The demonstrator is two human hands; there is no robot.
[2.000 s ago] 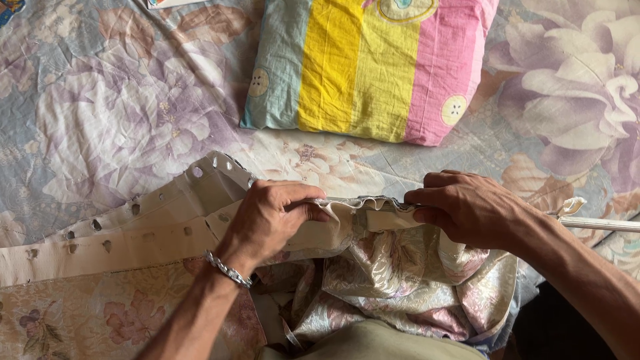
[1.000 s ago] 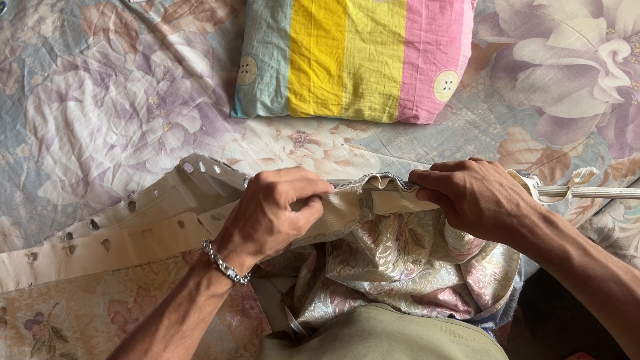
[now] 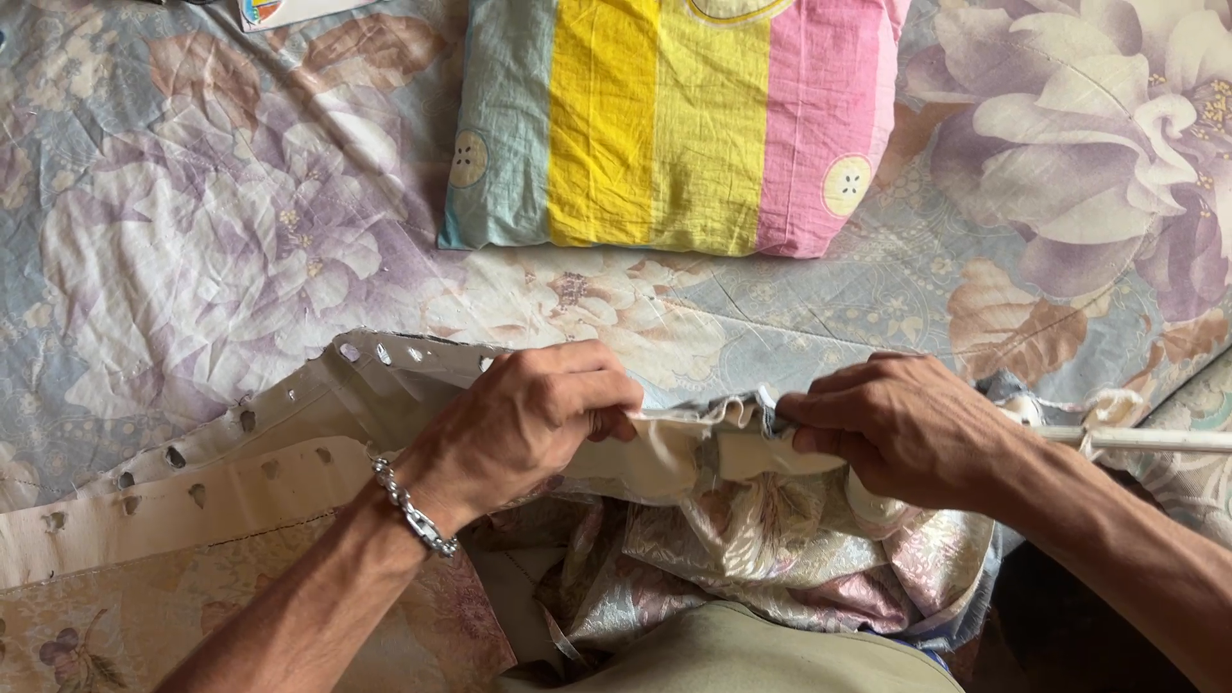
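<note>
My left hand, with a chain bracelet on the wrist, pinches the top edge of a pale fabric band. My right hand grips the same band further right, where its edge is gathered in small folds between my hands. A white rod sticks out to the right beyond my right wrist; its course through the bunched cloth is hidden. The band, with a row of holes along its edge, runs off to the left. Below it hangs shiny floral cloth, bunched near my lap.
A striped pillow lies at the top centre on a floral bedsheet. A flat white item with coloured print is at the top left edge. More floral cloth spreads at the lower left.
Against one second ago, less of the rod shows beyond my right wrist. Both hands stay on the band.
</note>
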